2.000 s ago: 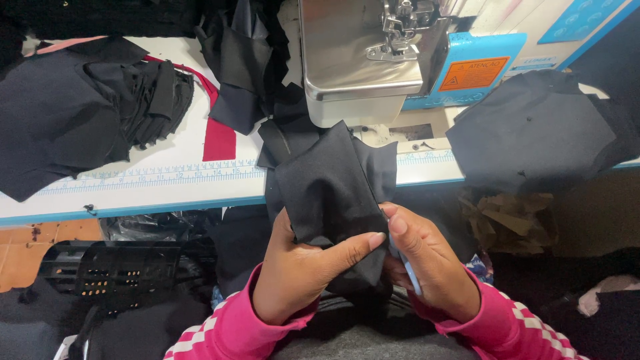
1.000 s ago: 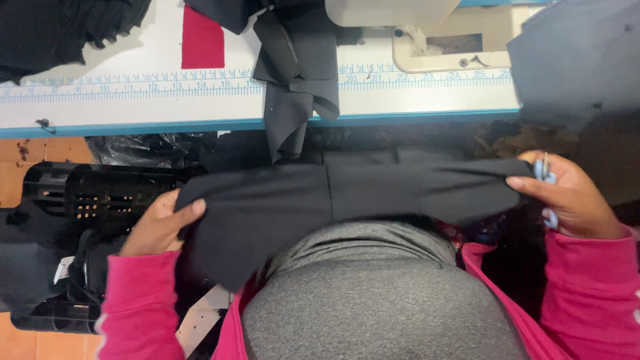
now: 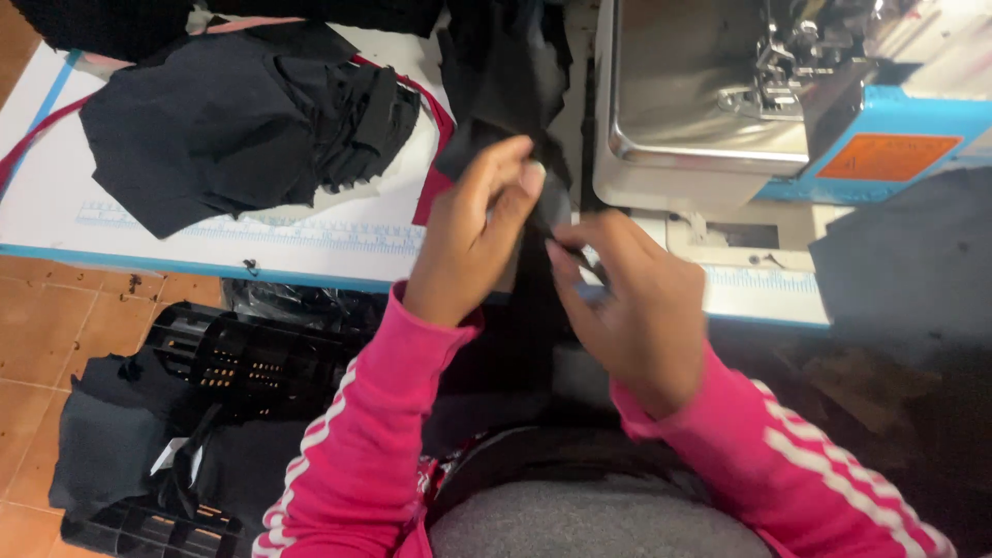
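Both my hands are raised over the front edge of the sewing table, left of the sewing machine (image 3: 705, 93). Black fabric pieces (image 3: 504, 70) run beneath and beyond them. My left hand (image 3: 477, 225) has thumb and forefinger nearly together at the dark cloth; whether it grips any is not clear. Blurred by motion, my right hand (image 3: 635, 302) pinches a thin dark edge of cloth between thumb and fingertips. A small bluish item shows partly inside that hand, mostly hidden by the fingers.
A stack of black cut fabric (image 3: 201, 132) lies at the table's left, near a red strip (image 3: 434, 186). Dark fabric (image 3: 914, 256) hangs over the right edge. Below left, a black plastic crate (image 3: 232, 356) holding cloth stands on the tiled floor (image 3: 46, 333).
One second ago my hands were far apart, stretching a black fabric piece across my lap. Now they are close together above the table edge, and that stretched piece is no longer spread out.
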